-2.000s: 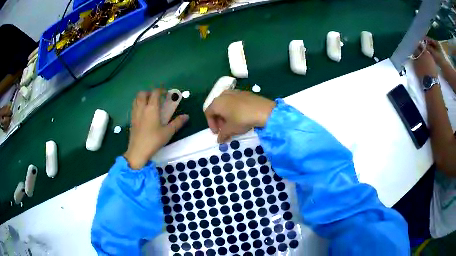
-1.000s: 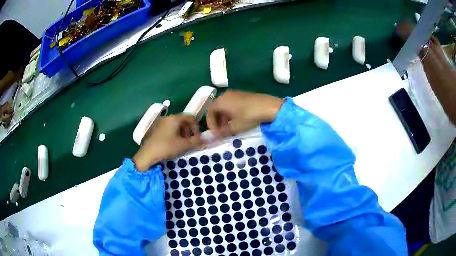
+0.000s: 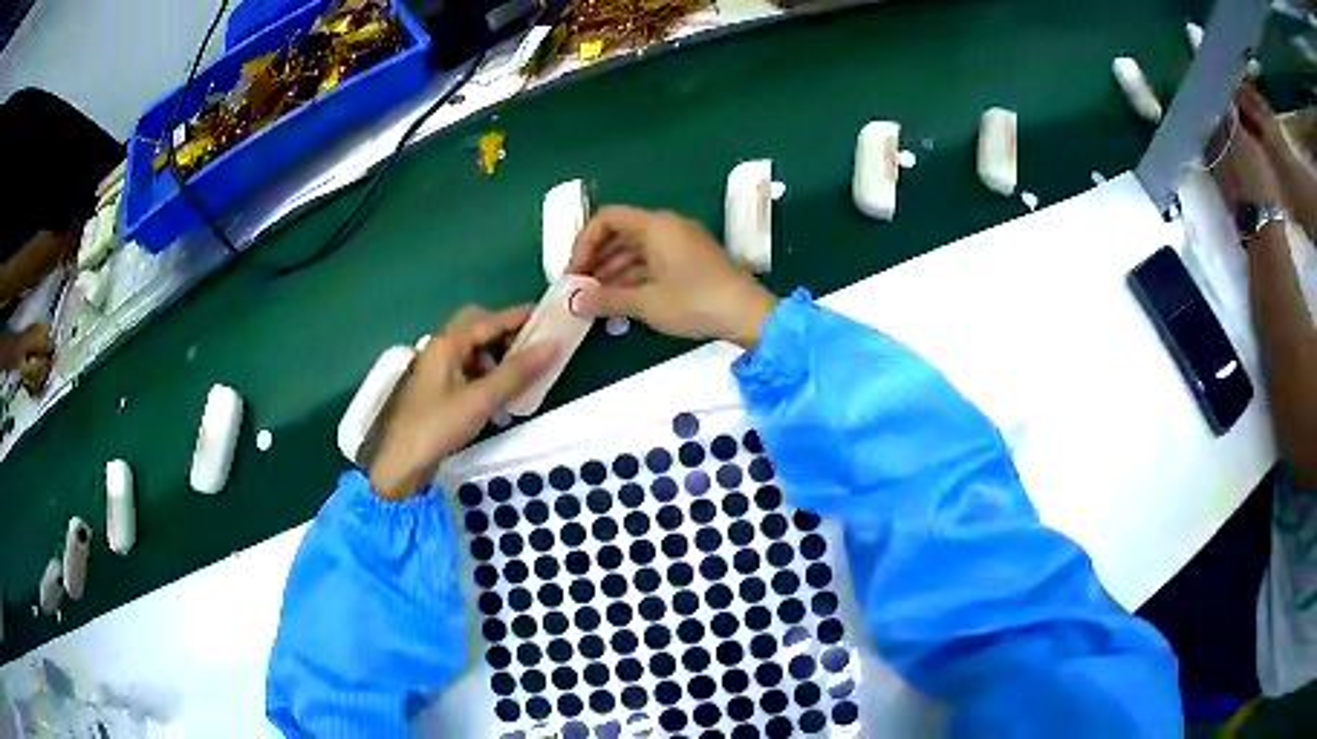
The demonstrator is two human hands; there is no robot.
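My left hand (image 3: pixel 459 378) holds a pale device housing (image 3: pixel 550 347) tilted above the near edge of the belt. My right hand (image 3: pixel 662 272) has its thumb and fingers at the housing's upper end, where a small round outline shows; whether a pad is between the fingertips cannot be told. A sheet of black round pads (image 3: pixel 650 578) lies on the white bench below my hands, with a few spots at its top empty. Another housing (image 3: pixel 379 401) lies just left of my left hand, partly hidden by it.
More housings (image 3: pixel 748 214) and small white bits lie along the green conveyor belt (image 3: pixel 419 246). A blue bin (image 3: pixel 275 116) of gold pieces and a black cable are at the far left. A phone (image 3: pixel 1192 339) lies on the bench at right, near another person's arm (image 3: pixel 1278 274).
The belt's housings have shifted left. My left hand has taken hold of a housing and raised it; my right hand has moved from the sheet's top edge up to that housing's end.
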